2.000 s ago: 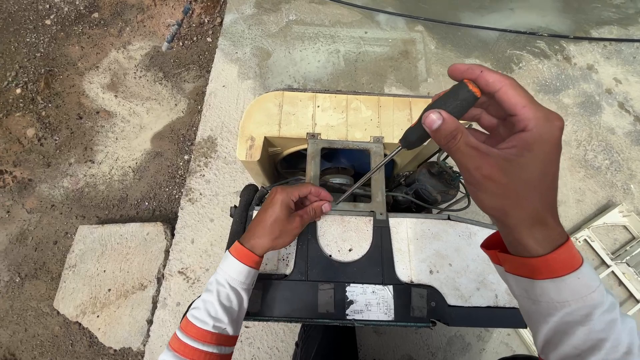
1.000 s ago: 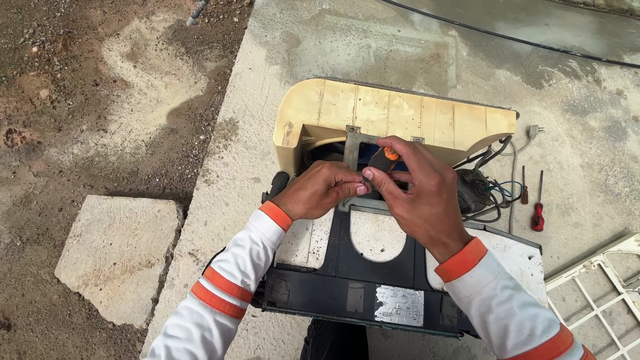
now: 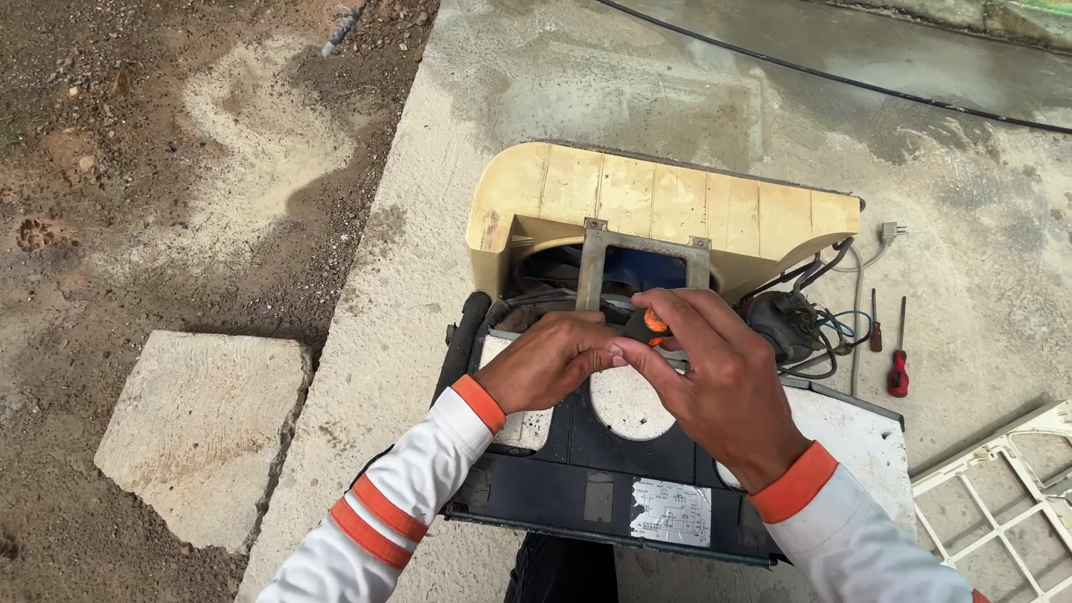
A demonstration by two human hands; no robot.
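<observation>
An opened air conditioner unit lies on the concrete, with a cream plastic housing, a metal bracket and a dark base panel bearing a label. My right hand grips a screwdriver with a black and orange handle, held over the bracket; its shaft is hidden. Against it, my left hand has its fingertips together beside the handle, and what they pinch cannot be made out. Behind the bracket sits a blue fan. A dark compressor with wires is right of my right hand.
A red-handled screwdriver and a smaller screwdriver lie on the concrete at right, near a power plug. A cream plastic grille lies lower right. A concrete slab rests at left; a black cable crosses the top.
Two seconds ago my right hand held the screwdriver slanted, its shaft in view down to my left fingers. The handle now points up toward the camera and both hands are close together.
</observation>
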